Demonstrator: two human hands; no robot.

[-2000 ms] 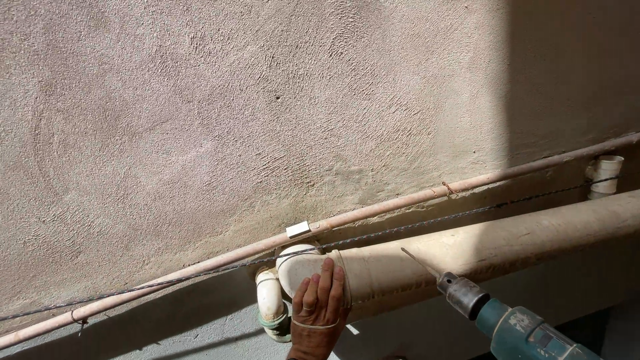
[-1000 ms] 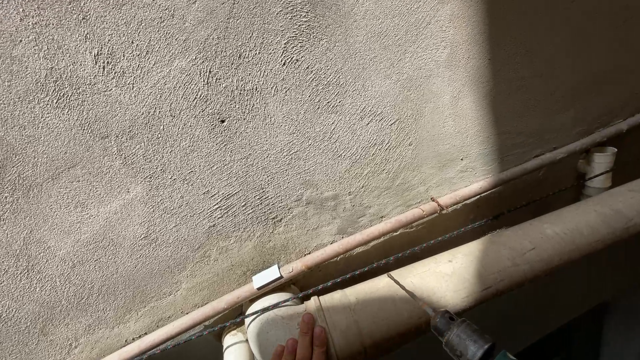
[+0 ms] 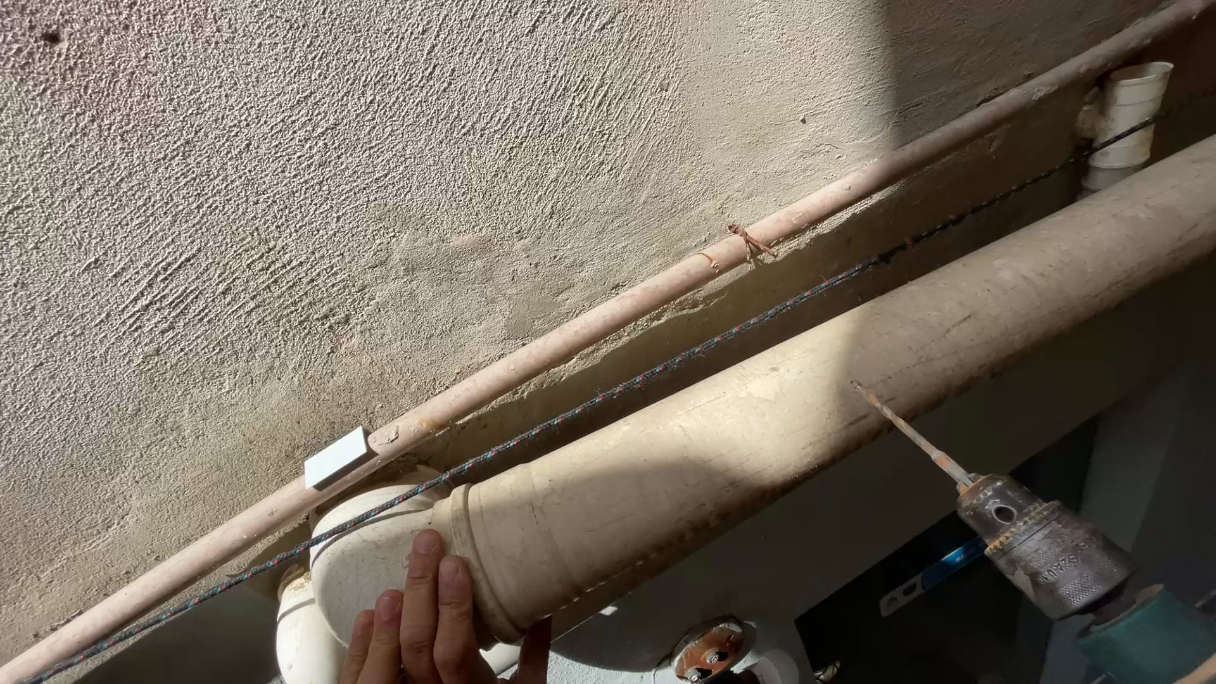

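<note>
My left hand (image 3: 432,617) rests its fingers on the joint of the white plastic pipe elbow (image 3: 366,541) and the large beige plastic pipe (image 3: 665,446), at the bottom. A power drill (image 3: 1064,560) with a worn keyed chuck and a thin masonry bit reaches in from the lower right, its tip in front of the large pipe's lower side; whether it touches cannot be told. The hand on the drill is out of view. A small white rectangular block (image 3: 337,458) sits on the thin pinkish pipe (image 3: 589,328), above the elbow.
A braided cord (image 3: 665,366) runs slantwise between the two pipes and across the elbow. Behind is a rough plastered wall (image 3: 380,190) with small holes. A short white pipe fitting (image 3: 1130,119) stands at the upper right. A blue-and-silver strip (image 3: 936,575) and a rusty metal part (image 3: 708,651) lie below.
The view has shifted and come closer to the pipes. My left hand stays at the elbow joint, and the drill still points toward the large pipe.
</note>
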